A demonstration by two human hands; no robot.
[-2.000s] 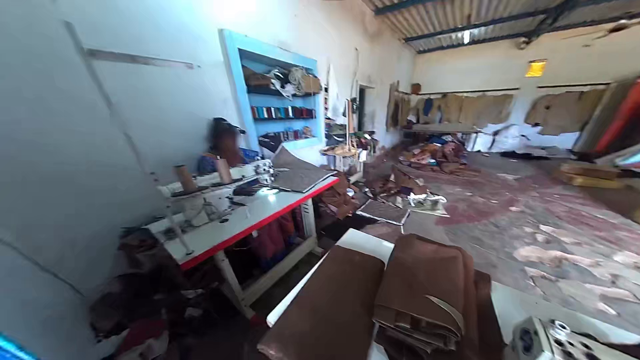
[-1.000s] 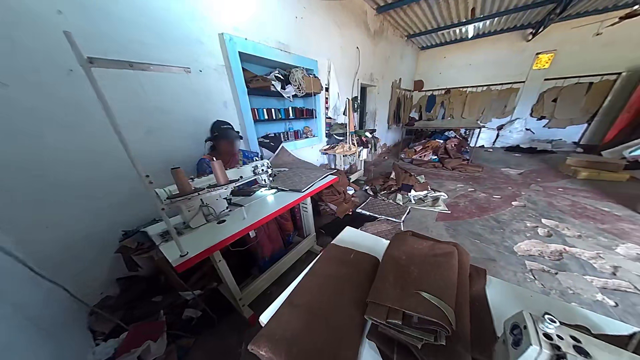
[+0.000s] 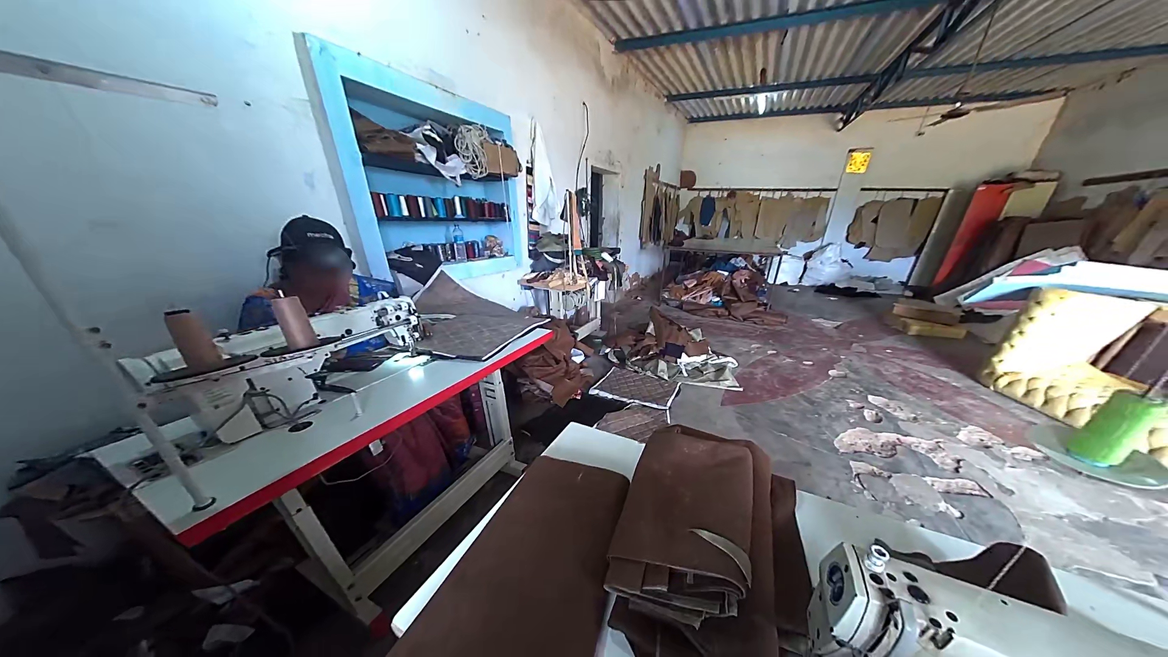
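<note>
Neither of my hands shows in the head view. Nearest to me, a folded stack of brown fabric [image 3: 680, 520] lies on a white sewing table [image 3: 584, 447], beside a flat brown piece [image 3: 538, 557] that reaches toward the bottom edge. At the lower right is the head of an industrial sewing machine [image 3: 912, 598], partly cut off by the frame, with a brown piece [image 3: 1013, 570] behind it. A green thread cone [image 3: 1115, 429] stands on a round holder at the right edge.
A person in a cap [image 3: 315, 265] sits behind another sewing machine [image 3: 265, 383] on a red-edged table [image 3: 365, 411] at the left. Cloth heaps [image 3: 671, 347] lie on the floor beyond. A blue wall shelf [image 3: 438, 182] holds thread spools. Yellow quilted material [image 3: 1049, 356] is at the right.
The view has swung to the right, bringing the green thread cone and yellow quilted material into sight. The brown fabric stack stays on the table.
</note>
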